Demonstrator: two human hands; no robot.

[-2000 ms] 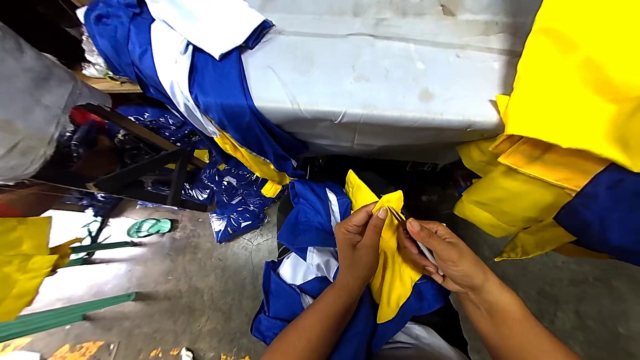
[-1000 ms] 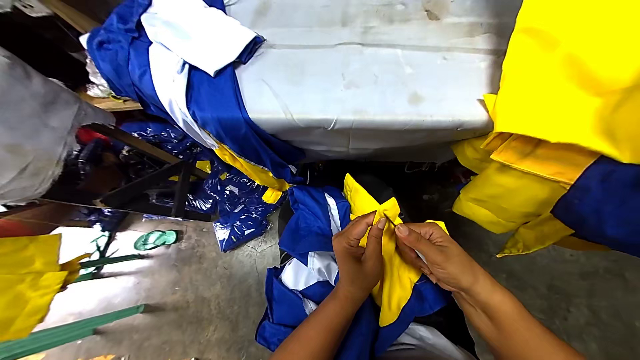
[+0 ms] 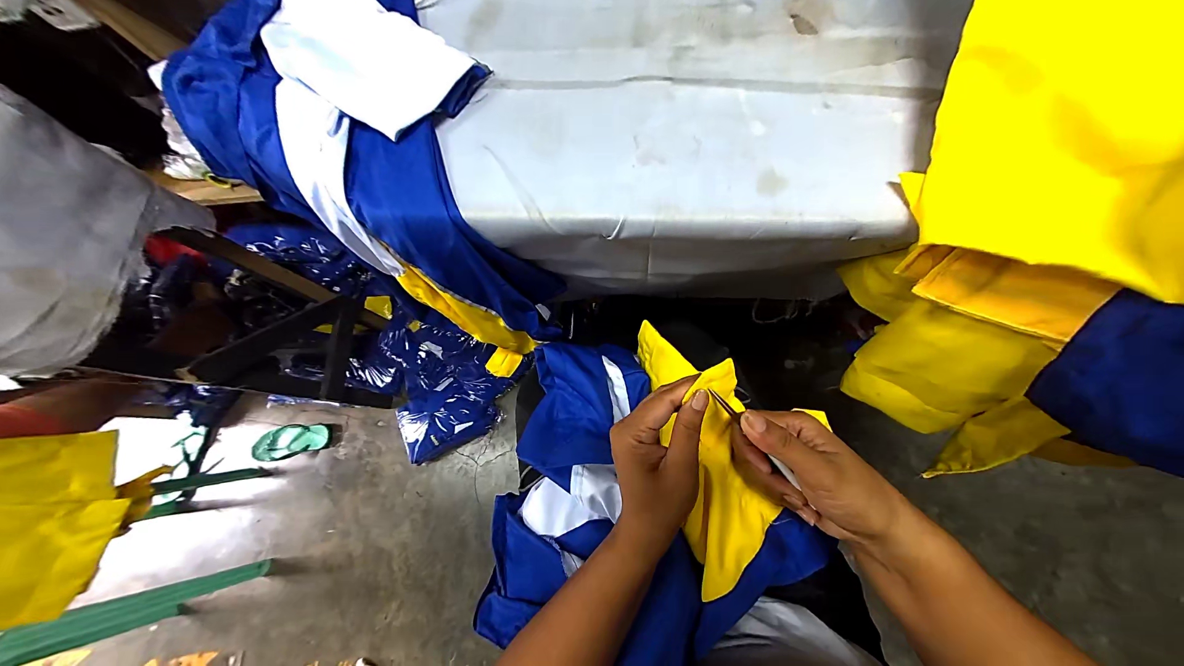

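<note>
My left hand (image 3: 659, 453) pinches the edge of a piece of yellow fabric (image 3: 731, 518) between thumb and forefinger. Facing it, my right hand (image 3: 805, 467) holds a small slim metal tool (image 3: 724, 404), its pointed tip at the pinched yellow edge; its exact kind is hard to tell, as the palm and fingers hide most of it. The yellow piece is part of, or lies on, a blue and white garment (image 3: 583, 416) spread over my lap.
Ahead is a table with a grey cover (image 3: 684, 176), a blue, white and yellow garment (image 3: 398, 185) draped over its left end. Yellow and blue cloths (image 3: 1045, 166) hang at right. Plastic-wrapped blue items (image 3: 444, 379), a green slipper (image 3: 291, 442) and green bars (image 3: 139, 597) are at left.
The metal tool, seen in my right hand two seconds ago and hardly visible one second ago, shows again at the yellow edge. My left hand still pinches the fabric.
</note>
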